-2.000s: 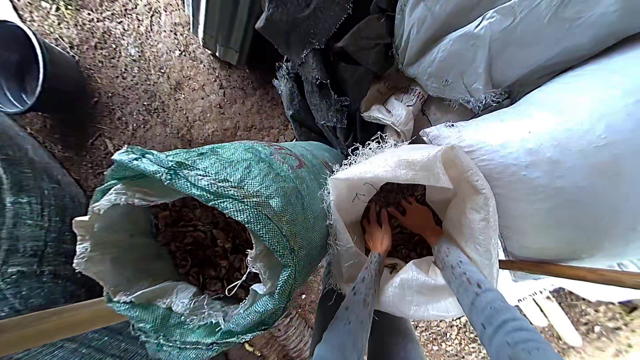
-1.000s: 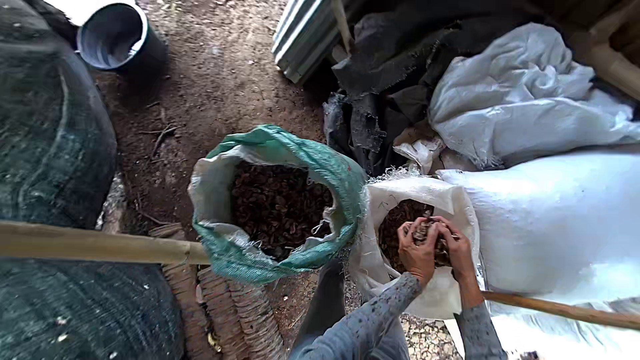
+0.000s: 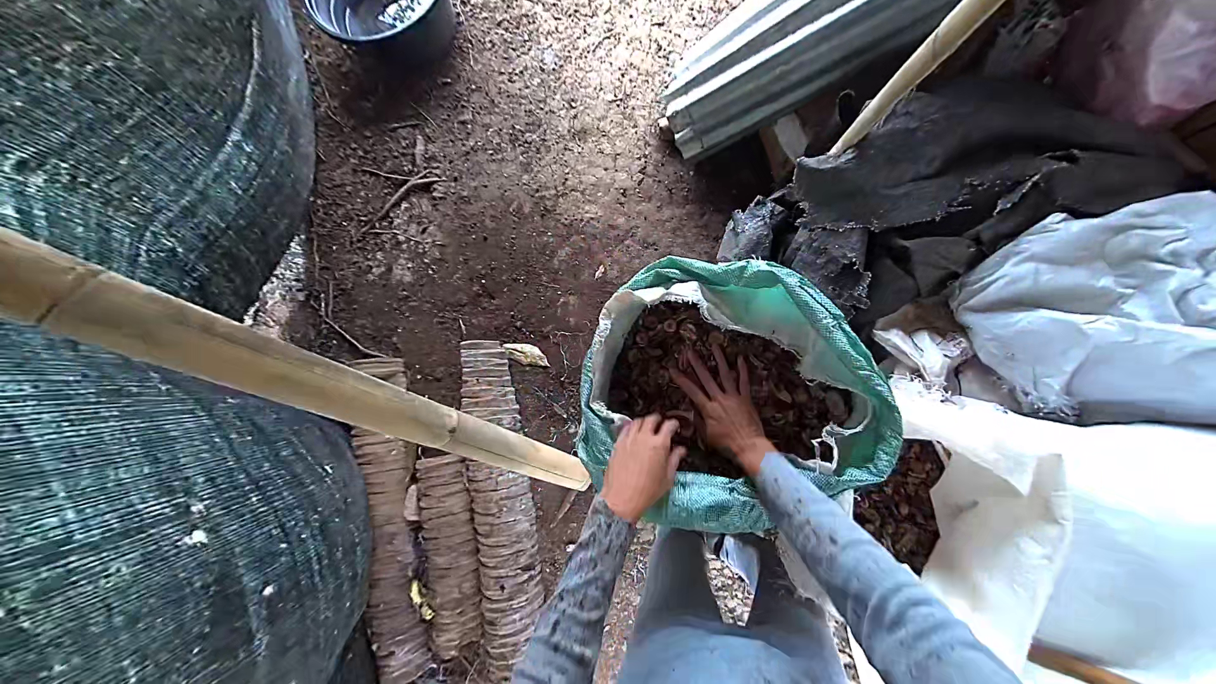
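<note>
A green woven sack (image 3: 722,513) with a white lining stands in front of me, its mouth rolled back. Brown dried pieces (image 3: 769,380), perhaps pods or husks, fill it. My right hand (image 3: 727,408) rests on them with its fingers spread. At the sack's near left rim is my left hand (image 3: 643,463), fingers bent over the edge; whether it grips the rim or any pieces is unclear. A white woven sack (image 3: 997,513) stands just to the right, open at the top, with similar brown pieces (image 3: 902,503) inside.
A bamboo pole (image 3: 285,366) crosses the left side beside large net-covered mounds (image 3: 161,503). Ridged brown strips (image 3: 499,513) lie on the soil. Farther off are a black bucket (image 3: 408,28), corrugated metal sheets (image 3: 788,66) and dark cloth (image 3: 978,161). White sacks (image 3: 1111,304) lie at the right.
Both hands have left the white sack, where they held some brown pieces a second ago, and are now at the green sack. The view has shifted left.
</note>
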